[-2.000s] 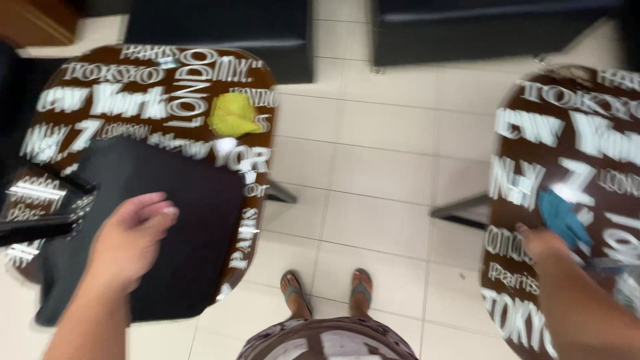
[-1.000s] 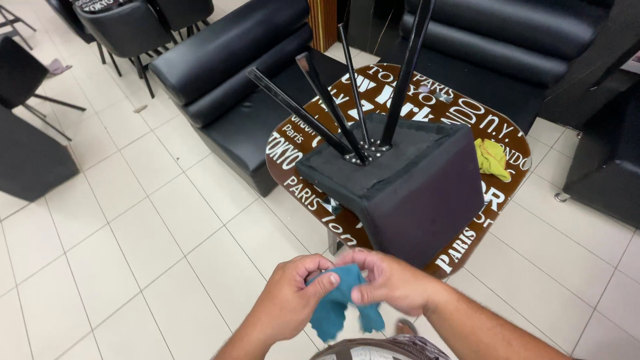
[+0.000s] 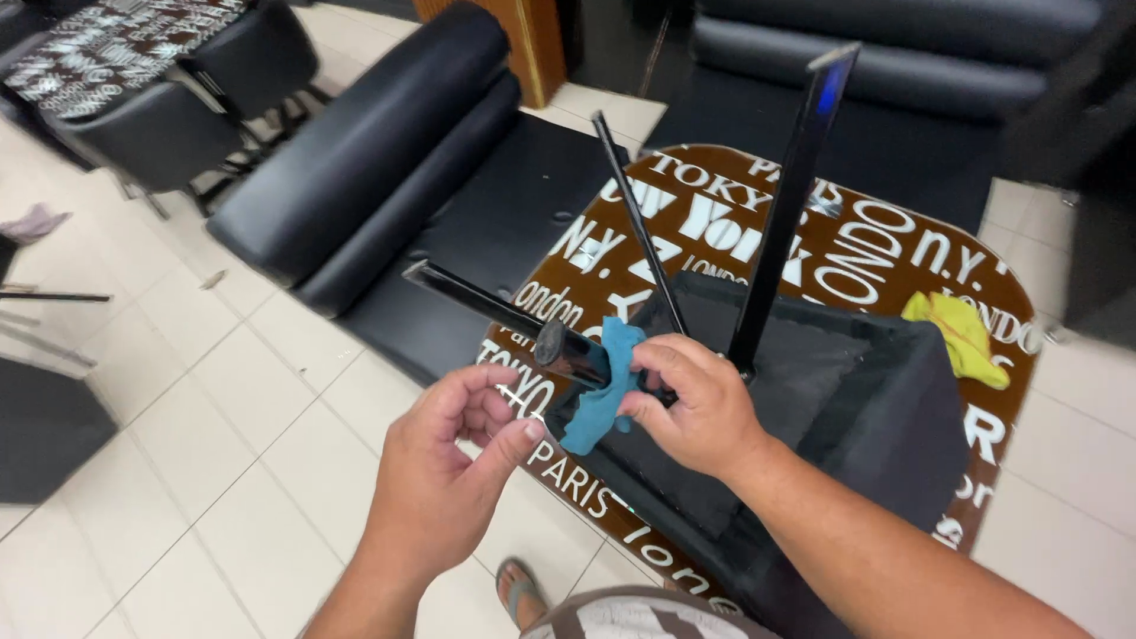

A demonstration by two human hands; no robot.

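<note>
An upturned black chair (image 3: 852,408) lies on a brown table (image 3: 568,479) printed with white lettering, its black metal legs (image 3: 781,222) pointing up. My right hand (image 3: 701,404) pinches a blue cloth (image 3: 603,386) against one of the legs, near that leg's tip. To the left of the cloth is my left hand (image 3: 457,466), fingers curled loosely apart, holding nothing. A yellow cloth (image 3: 958,342) rests on the table beyond the chair, at the right.
Black padded benches (image 3: 426,169) stand behind and left of the table. Farther back left are black chairs (image 3: 160,138) around another lettered table (image 3: 115,53). A dark hexagonal object (image 3: 49,435) sits on the tiled floor (image 3: 240,444) at the left edge.
A second ago both hands held the blue cloth in front of the chair; now the right hand has it at a chair leg and the left hand has let go.
</note>
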